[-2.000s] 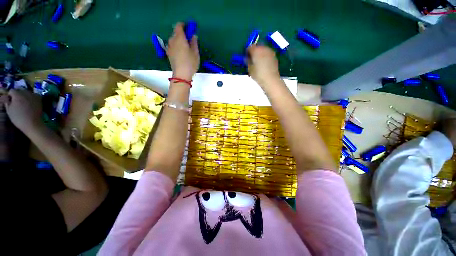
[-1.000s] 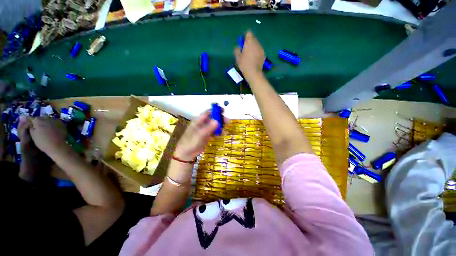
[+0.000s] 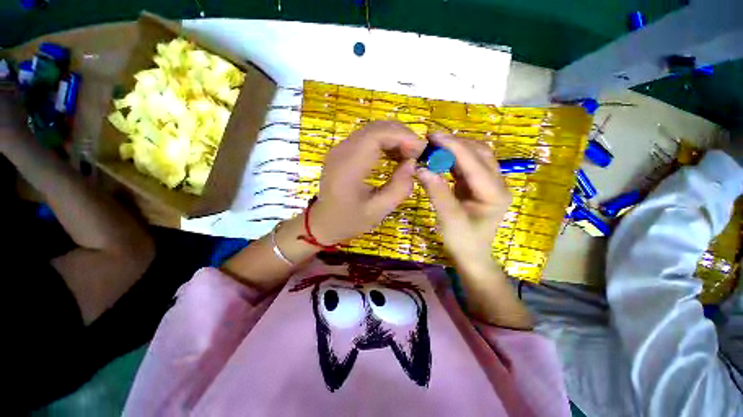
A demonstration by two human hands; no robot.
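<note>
My left hand (image 3: 371, 179) and my right hand (image 3: 472, 191) meet over the gold wired sheet (image 3: 358, 102). Between their fingertips is a blue battery cell (image 3: 441, 160), its round blue-green end facing up. The fingers of both hands touch it and hide most of its body. A second blue cell (image 3: 516, 166) lies on the gold sheet just right of my right hand. Thin dark wires stick out from the sheet's left edge.
An open cardboard box (image 3: 259, 110) of pale-yellow pads (image 3: 179, 114) stands at left on the bench. A white board (image 3: 407, 61) lies under the sheet. Loose blue cells (image 3: 599, 153), a grey metal bar (image 3: 644, 61) and a neighbour's white sleeve (image 3: 668, 277) are at right. Another person's arm is at left.
My right hand has come back from the green belt to meet my left hand above the gold sheet. A cell now lies on the sheet. The view has tilted down.
</note>
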